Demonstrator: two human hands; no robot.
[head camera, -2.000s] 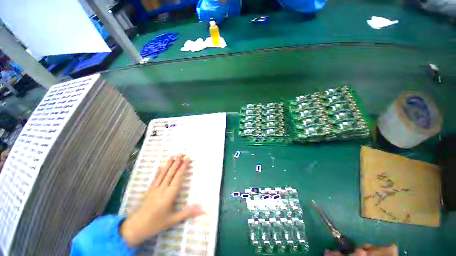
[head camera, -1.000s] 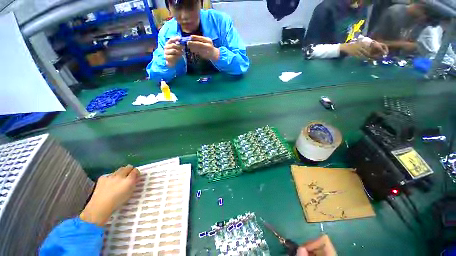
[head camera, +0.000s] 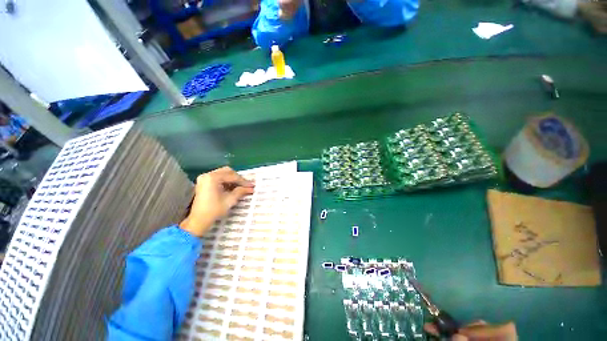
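A white blister tray (head camera: 256, 286) with rows of bone-shaped recesses lies at centre left, with another sheet's edge showing behind its top. My left hand (head camera: 218, 194) is at the tray's upper left, fingertips bent together on the surface; whether they pinch anything is hidden. My right hand (head camera: 482, 331), cut off by the bottom edge, holds a soldering iron (head camera: 436, 312) by its dark handle. The iron's tip points up-left by the right edge of a PCB panel (head camera: 381, 300). Small white, blue-bordered components (head camera: 355, 231) lie on the mat and along the panel's top edge.
A tall tray stack (head camera: 126, 200) stands left. Stacked PCB panels (head camera: 439, 153) lie behind the work panel. A tape roll (head camera: 546, 152) and cardboard pad (head camera: 544, 240) with solder scraps are right. Across the bench are a person's blue sleeves (head camera: 276, 23), a yellow bottle (head camera: 277, 61) and blue units (head camera: 206, 80).
My left hand lay spread flat on the tray two seconds ago; its fingertips are now together near the top. The view swung up, then back down. The iron's tip is closer to the panel.
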